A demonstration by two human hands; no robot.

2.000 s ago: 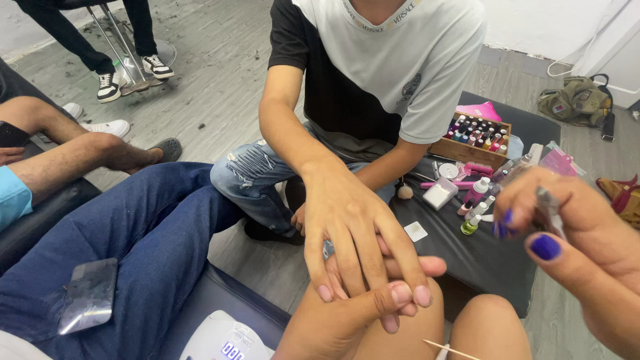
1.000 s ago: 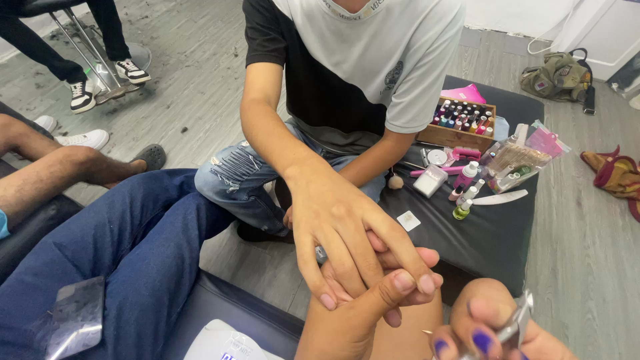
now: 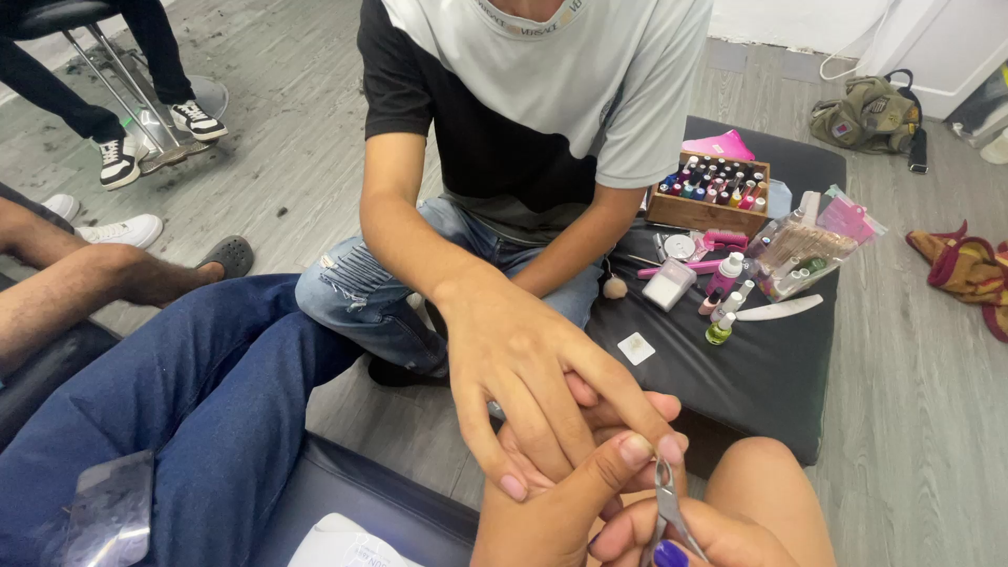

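Observation:
A person seated opposite holds out a hand (image 3: 524,370), palm down. My left hand (image 3: 587,480) supports it from below, its thumb beside the outstretched index finger. Metal cuticle nippers (image 3: 666,500) are held in my right hand (image 3: 701,531) at the bottom, their jaws at the tip of that index finger, near the nail. Purple polish shows on my right thumbnail. Whether the jaws touch the skin cannot be told. Part of my right hand is cut off by the frame's lower edge.
On a black padded bench (image 3: 768,386) are a wooden box of nail polishes (image 3: 709,206), several bottles, a white nail file (image 3: 780,309), a bag of wooden sticks (image 3: 803,244) and a small white square (image 3: 636,348). A white device (image 3: 346,543) lies bottom centre. Other people's legs are at left.
My right hand, raised at the right two seconds ago, has come down and left, bringing the nippers to the person's index fingertip. My left hand keeps its hold on the person's hand.

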